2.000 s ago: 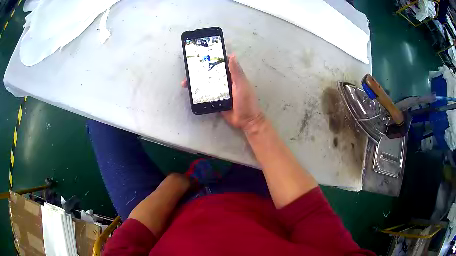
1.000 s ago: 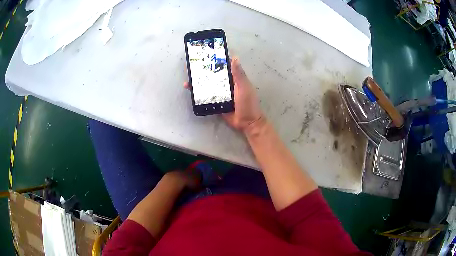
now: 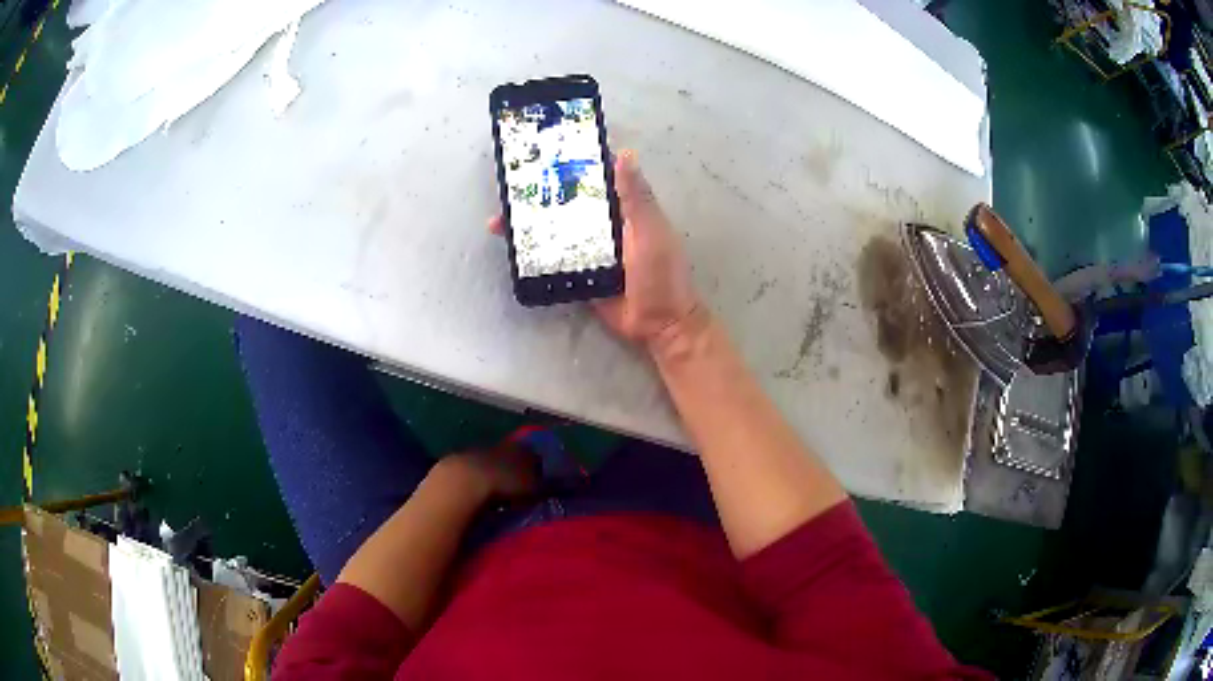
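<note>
A black smartphone (image 3: 559, 193) with a bright photo-like picture on its screen is held upright over the middle of the pale table (image 3: 399, 253). My right hand (image 3: 649, 260) is shut on the phone from behind, with the thumb along its right edge and a fingertip showing at its left edge. My left hand (image 3: 499, 471) is low in my lap below the table's front edge. It is dark and blurred, so its fingers cannot be made out.
A steam iron (image 3: 991, 286) with a wooden handle sits on a metal rest (image 3: 1027, 459) at the table's right edge. Rumpled white cloth (image 3: 160, 80) lies at the far left, a long white piece (image 3: 851, 73) at the far right. A cardboard box (image 3: 67, 592) stands lower left.
The picture on the phone screen has changed. The phone has shifted very slightly right since the earliest frame. My left hand has moved slightly in my lap.
</note>
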